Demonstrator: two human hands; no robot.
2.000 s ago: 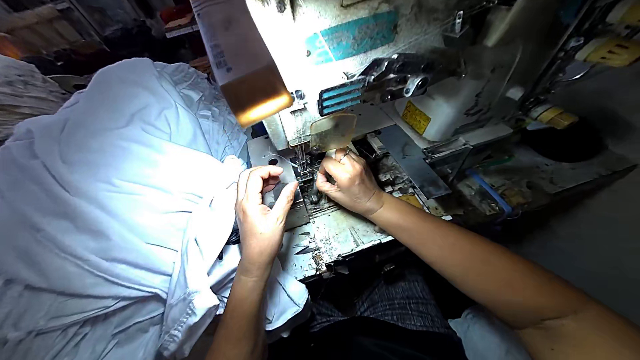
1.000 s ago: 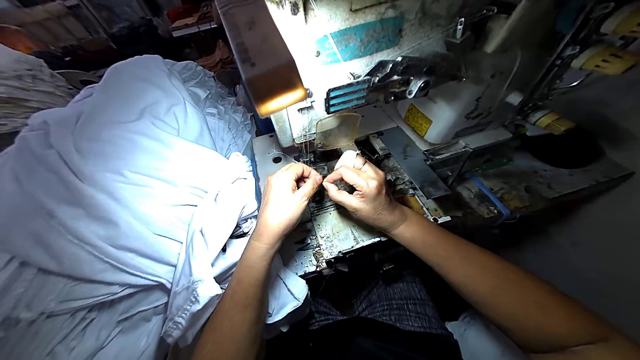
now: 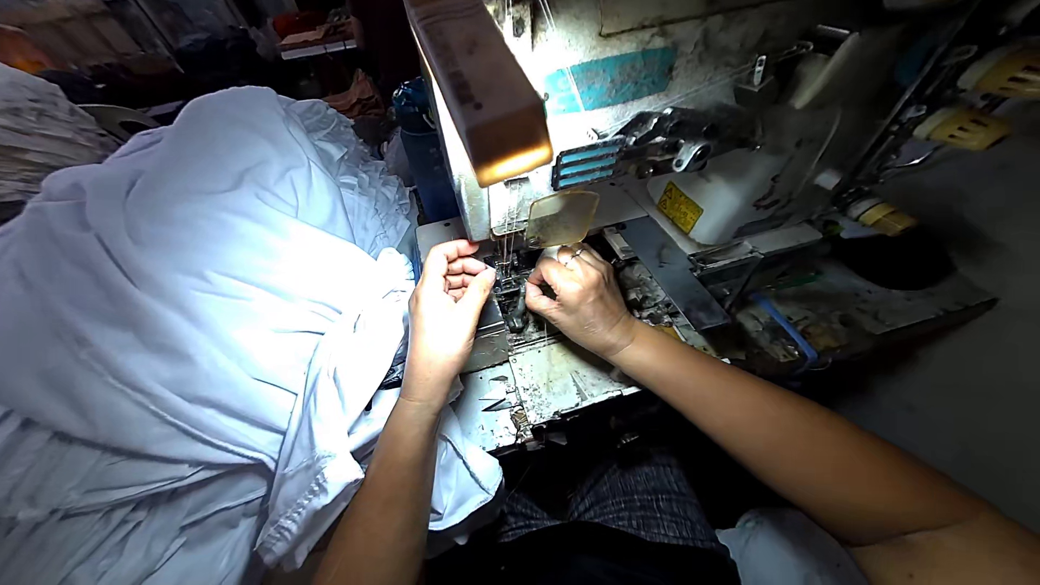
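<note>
Both hands are at the needle area of an industrial sewing machine (image 3: 609, 97). My left hand (image 3: 448, 309) is just left of the presser foot (image 3: 513, 305), thumb and fingertips close together; whether a thread lies between them is too small to tell. On the foot's right side is my right hand (image 3: 578, 296), wearing a ring, its thumb and index finger pinched; anything in the pinch cannot be made out. White threads (image 3: 508, 219) run down to the needles between the hands. A yellowish clear guard (image 3: 562, 218) hangs above my right hand.
A large heap of white fabric (image 3: 187, 284) lies on the left, close to my left forearm. A lamp (image 3: 487, 97) juts out above the needles. Behind the heap stands a blue container (image 3: 426, 162). Yellow knobs (image 3: 963, 128) and a blue strip (image 3: 784, 329) are at the right.
One second ago my fingertips met in front of the needles; now the hands are apart, one on each side of the presser foot. They were also apart two seconds ago.
</note>
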